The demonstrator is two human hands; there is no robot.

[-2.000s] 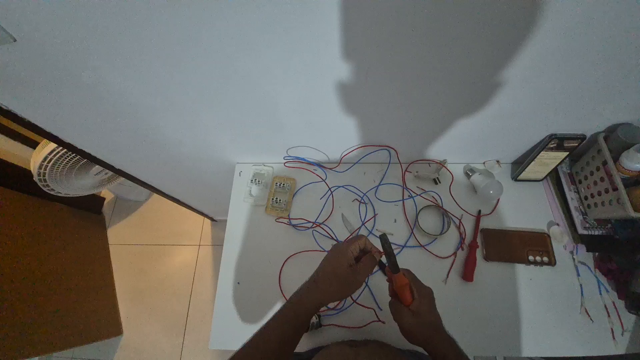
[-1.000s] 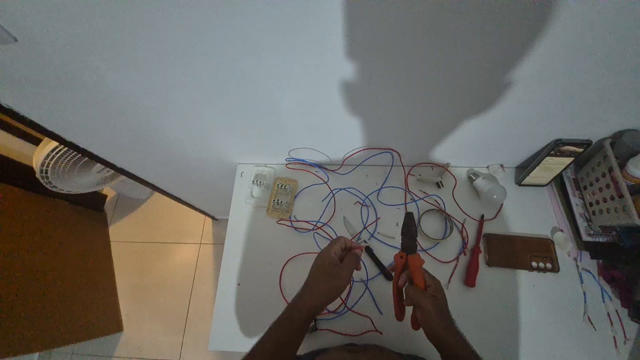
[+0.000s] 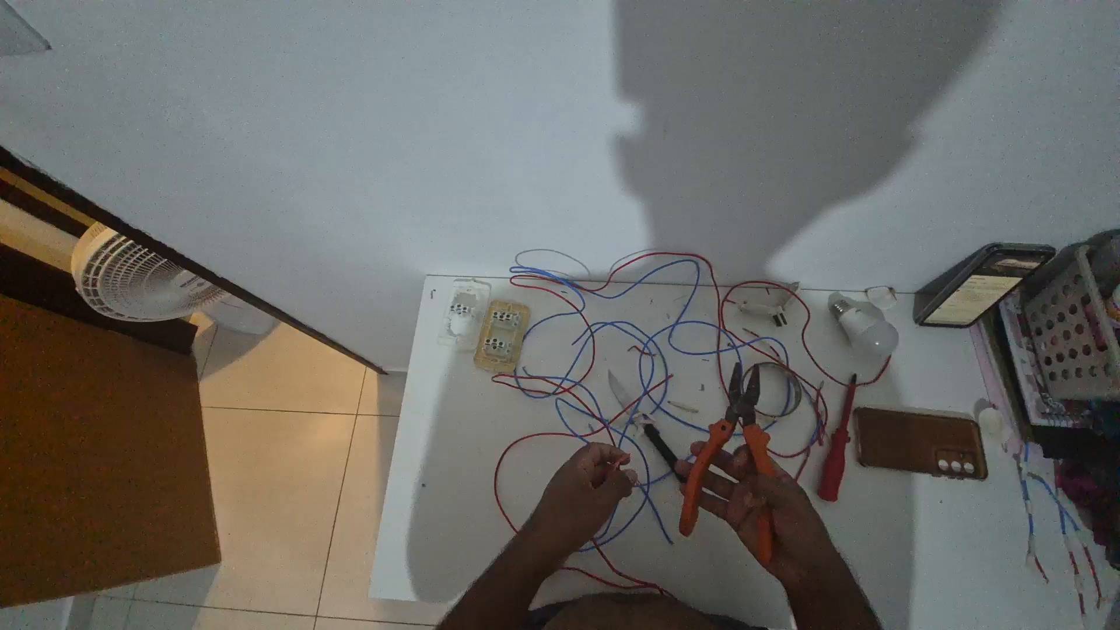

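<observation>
My left hand [image 3: 588, 492] pinches the end of a red wire between thumb and fingers, low in the middle of the table. Just to its right, my right hand [image 3: 770, 507] holds orange-handled pliers [image 3: 744, 420] whose jaws are spread and point up, touching nothing I can make out. Between the hands lies a knife with a black handle [image 3: 661, 444], its blade toward the upper left. Loops of blue wire [image 3: 647, 350] and red wire [image 3: 499, 472] spread over the table around both hands. A red screwdriver [image 3: 836, 455] lies right of the pliers.
Wall socket modules [image 3: 501, 335] sit at the table's upper left. Toward the right are a light bulb [image 3: 864, 326], a plug [image 3: 770, 311], a coil of tape or wire [image 3: 798, 389], a brown-cased phone [image 3: 920, 443], a propped phone [image 3: 989, 284] and a perforated basket [image 3: 1059, 337].
The pliers have come away from beside my left hand toward the right, and their handles and jaws have spread. My left hand stays near the same place.
</observation>
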